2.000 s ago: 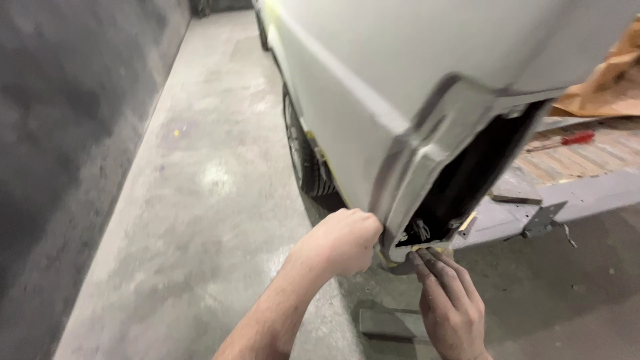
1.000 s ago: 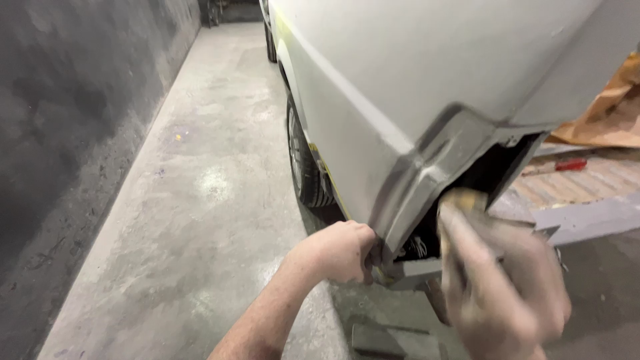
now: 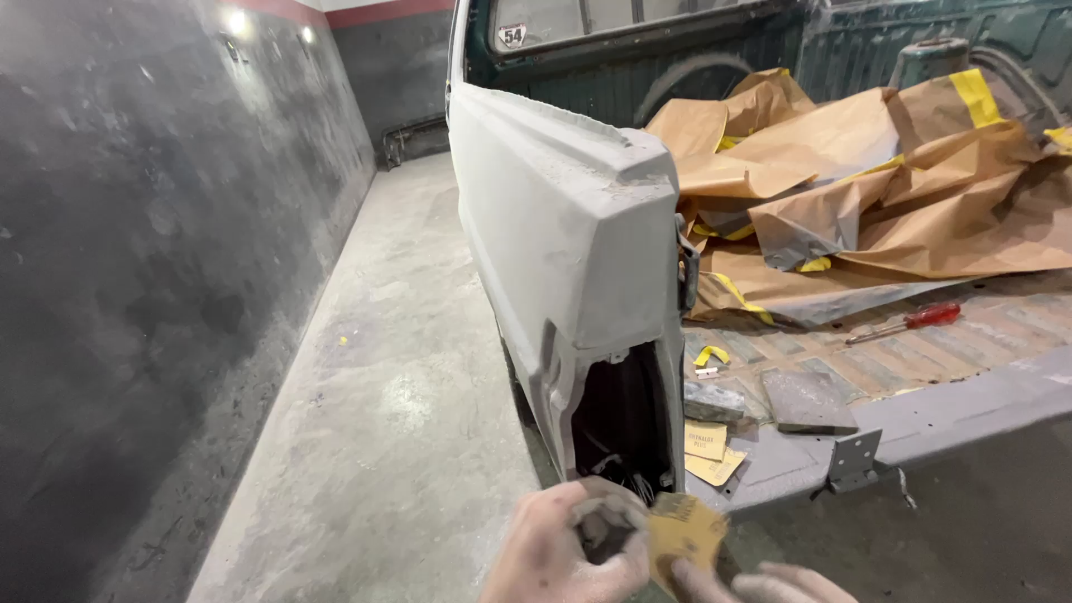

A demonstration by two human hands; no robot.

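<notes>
Below the tail light opening (image 3: 624, 419) of a pickup truck's primed bed side (image 3: 578, 243), my two hands are close together. Curled fingers of my left hand (image 3: 578, 544) meet the left edge of a yellow-backed piece of sandpaper (image 3: 685, 536). My right hand (image 3: 745, 582), partly cut off by the lower frame edge, has a finger on the front of the same piece. Wires show inside the dark opening just behind my hands. More sandpaper pieces (image 3: 712, 452) lie on the bed's rear edge, beside a grey block (image 3: 713, 402) and a flat grey pad (image 3: 806, 402).
Crumpled brown masking paper (image 3: 879, 184) with yellow tape covers much of the truck bed. A red-handled screwdriver (image 3: 931, 315) lies on the bed floor. A metal bracket (image 3: 854, 461) sticks up at the rear edge. A dark wall (image 3: 167, 251) runs along the left.
My hands have left the lower corner of the tail light opening and come together at the sandpaper. The view has swung up, showing more of the truck bed.
</notes>
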